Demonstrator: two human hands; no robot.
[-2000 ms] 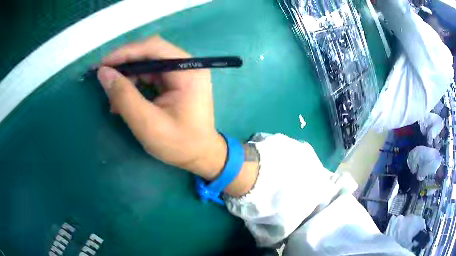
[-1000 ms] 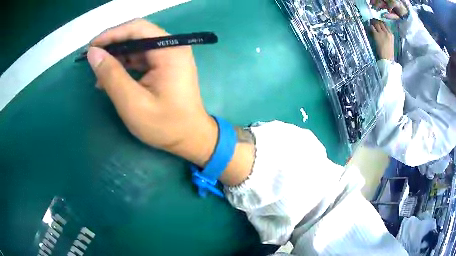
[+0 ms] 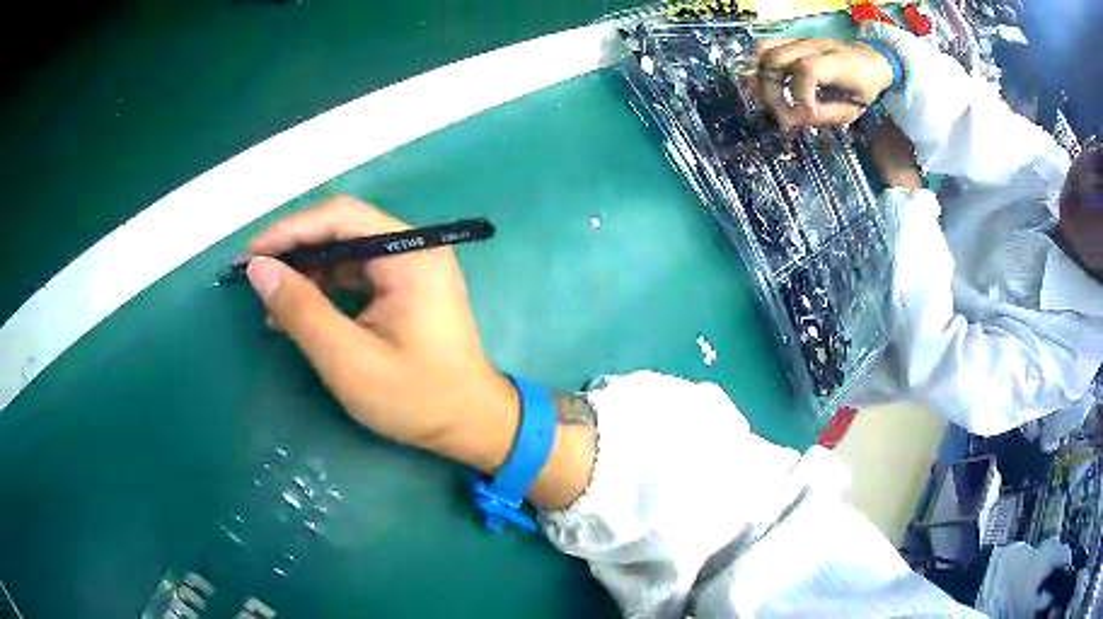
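My right hand (image 3: 387, 327) holds slim black tweezers (image 3: 363, 246) with pale lettering, their tips pointing left near the white line on the green mat. No piece can be made out at the tips. A blue band (image 3: 530, 441) is on my right wrist. White adhesive pieces (image 3: 190, 596) lie in short rows at the bottom left, cut off by the picture's edge. Shiny glints of the clear backing sheet (image 3: 296, 496) show just above them. My left hand is not in view.
A clear blister tray (image 3: 786, 278) with dark units lies to the right. A neighbouring person in a pale smock (image 3: 980, 290) has a hand (image 3: 823, 82) over it. Small white scraps (image 3: 706, 351) lie on the mat between my sleeve and the tray. A curved white line (image 3: 327, 145) crosses the mat.
The view has shifted, so the mat's things sit lower. The white rows are now mostly cut off at the bottom. The neighbour's hand has come over the tray. My right hand keeps holding the tweezers.
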